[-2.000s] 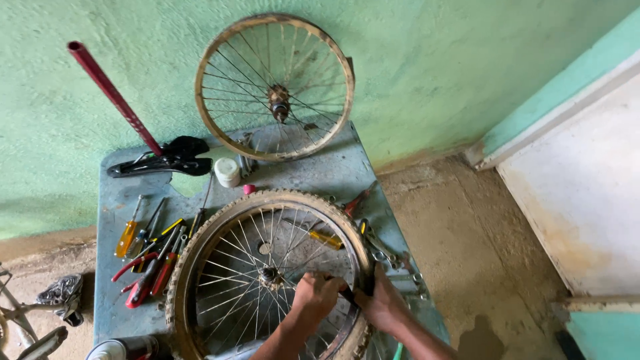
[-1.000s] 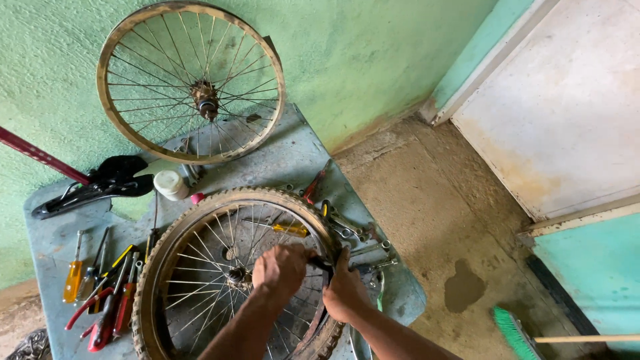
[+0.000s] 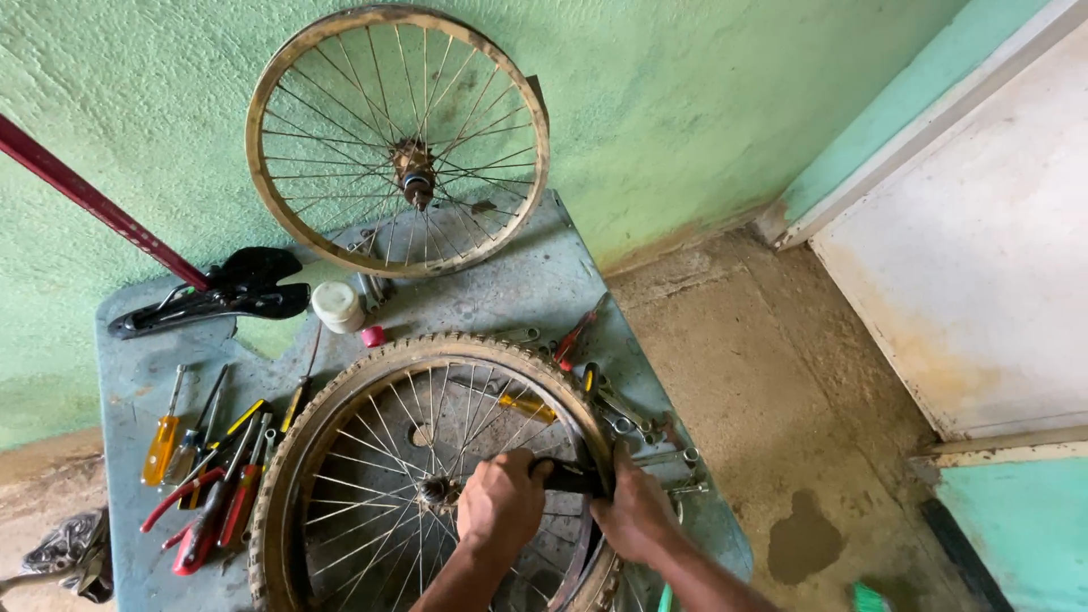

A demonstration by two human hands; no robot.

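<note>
A spoked bicycle wheel (image 3: 374, 418) with a knobby, dirt-coated tire lies flat on the blue-grey table. My left hand (image 3: 503, 500) is closed on a black strip of rubber (image 3: 568, 477), perhaps the inner tube, just right of the wheel's hub (image 3: 436, 490). At the right side of the tire, my right hand (image 3: 633, 510) grips the tire's edge where the black strip meets it. The tire sits partly apart from the rim there. My fingertips are partly hidden.
A bare wheel rim (image 3: 255, 161) leans on the green wall. A black saddle (image 3: 255, 289) on a red seatpost, a white jar (image 3: 337, 307) and a pink cap (image 3: 373, 336) lie behind. Screwdrivers (image 3: 160, 449) and red-handled pliers (image 3: 197, 537) are left; wrenches (image 3: 625, 416) lie right.
The black strip between my hands shows more plainly than before, stretched from the tire's edge toward the hub. Both hands stay at the tire's right side. The view has shifted.
</note>
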